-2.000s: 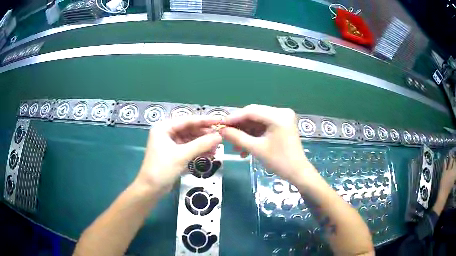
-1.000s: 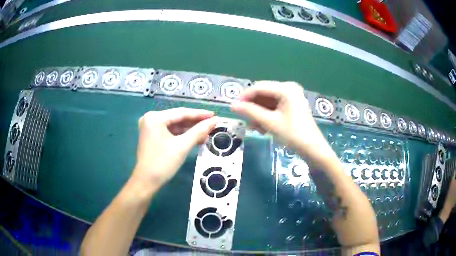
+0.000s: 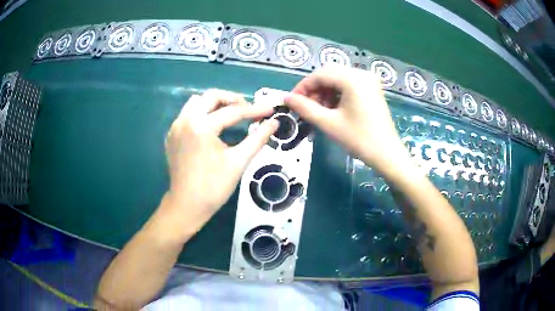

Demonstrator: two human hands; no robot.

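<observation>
A silver three-hole frame (image 3: 272,212) lies lengthwise in front of me on the green bench, its three round dark holes facing up. My left hand (image 3: 210,143) is at its top end, thumb and fingertips at the rim of the farthest hole. My right hand (image 3: 347,109) is over the top right of the same hole, thumb and index finger pinched together. Whether a small part is between the fingertips is too blurred to tell. A clear blister tray (image 3: 426,200) with rows of round pockets lies right of the frame, partly under my right forearm.
A row of concentric-ring plates (image 3: 158,37) runs across behind the frame. Frame stacks stand at the left edge (image 3: 19,140) and right edge (image 3: 534,203). A metal rail (image 3: 450,30) crosses the upper right. A dark sleeve shows at the lower right.
The view has tilted down and closer. My hands have moved from above the bench and the frame's far end onto its farthest hole. The left thumb now reaches into the hole's rim.
</observation>
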